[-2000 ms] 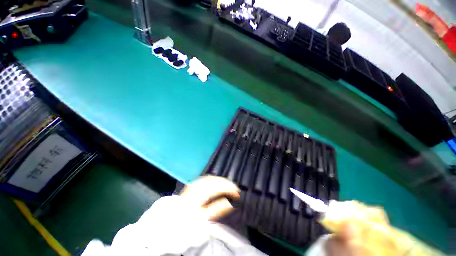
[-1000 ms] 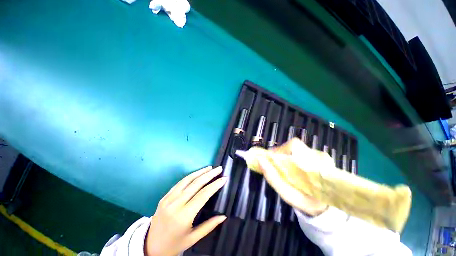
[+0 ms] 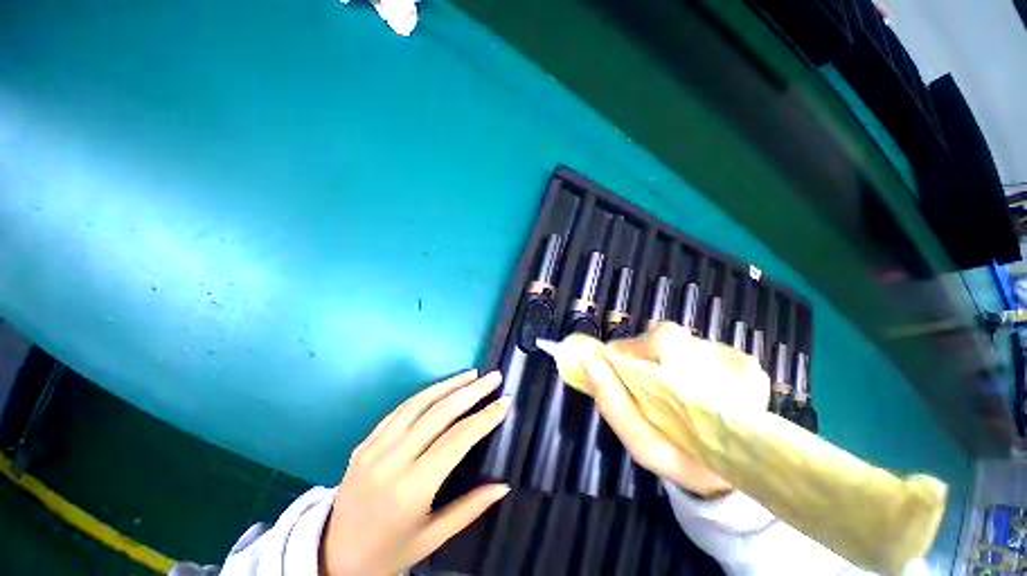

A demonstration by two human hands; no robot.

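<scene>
The black ribbed parts tray [image 3: 664,242] lies tilted on the green bench, with several glossy black handle housings [image 3: 548,433] in its slots. Each visible housing has a copper ring and a thinner metallic end. My right hand [image 3: 676,388] is closed around the yellow-wrapped glue tube [image 3: 811,467]. Its white nozzle touches or hovers over the oval recess of the leftmost housing; contact cannot be told. My left hand [image 3: 417,473] rests with fingers spread at the tray's left edge, fingertips beside the leftmost housing, holding nothing. My right hand and the tube hide parts of the middle housings.
A crumpled white wipe [image 3: 396,14] is cut off by the top edge. A dark green raised shelf [image 3: 676,124] runs behind the tray, with black trays [image 3: 969,169] at the upper right. The bench's front edge curves at the lower left above a green floor with a yellow line [image 3: 79,518].
Since two seconds ago, the view has moved closer to the tray. The glue tube has moved to the leftmost housing, and my left hand has spread flat. Over the last second, both hands have barely moved.
</scene>
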